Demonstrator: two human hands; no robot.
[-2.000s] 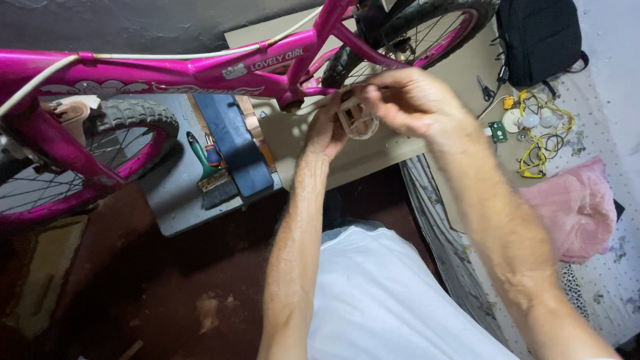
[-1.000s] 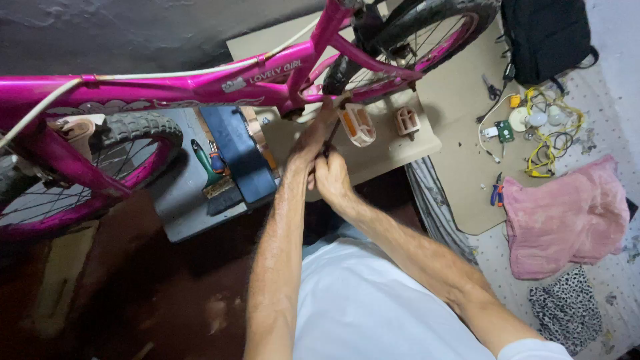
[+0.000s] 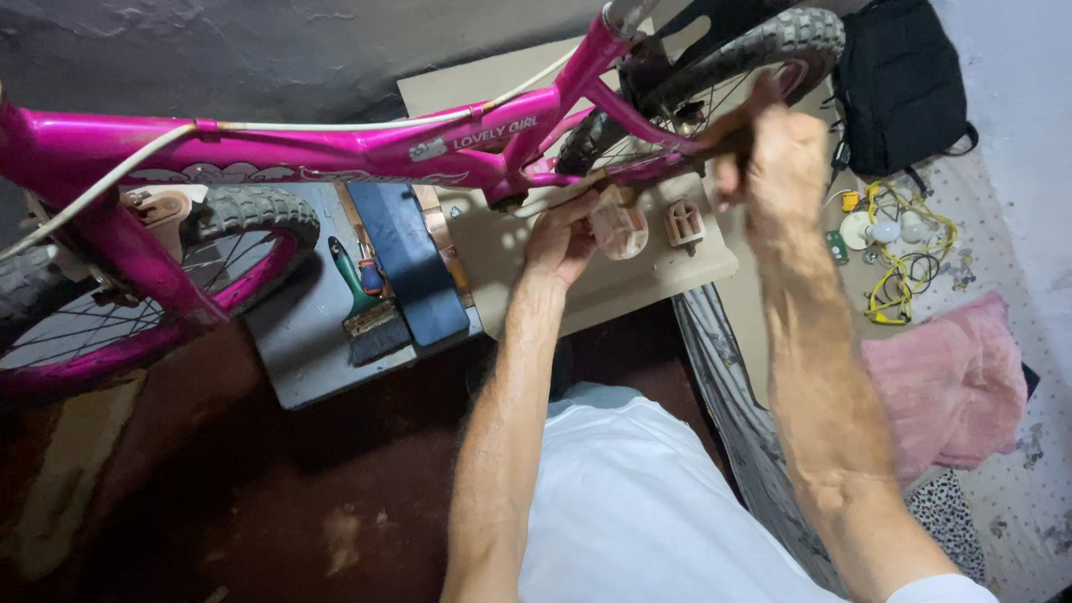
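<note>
A pink child's bicycle frame (image 3: pixel 335 151) spans the view, its rear wheel (image 3: pixel 745 59) at the upper right. Below the bottom bracket, my left hand (image 3: pixel 565 239) is closed on a pale plastic pedal (image 3: pixel 620 230), or on the crank arm beside it; the fingers partly hide which. My right hand (image 3: pixel 775 159), blurred, is raised at the right, near the rear wheel; whether it holds anything cannot be told. Another pale pedal (image 3: pixel 685 222) lies on the tan board, between my hands.
A green-handled paintbrush (image 3: pixel 356 280), a screwdriver (image 3: pixel 368 270) and a blue box (image 3: pixel 406 260) lie on a grey surface at left. A black backpack (image 3: pixel 900 84), yellow wires (image 3: pixel 950 226), bulbs and a pink cloth (image 3: pixel 946 381) lie at right. The front wheel (image 3: pixel 243 276) stands at left.
Both hands were close together below the frame a second ago. My right hand has moved up and right, away from my left hand, which has come to the pale pedal.
</note>
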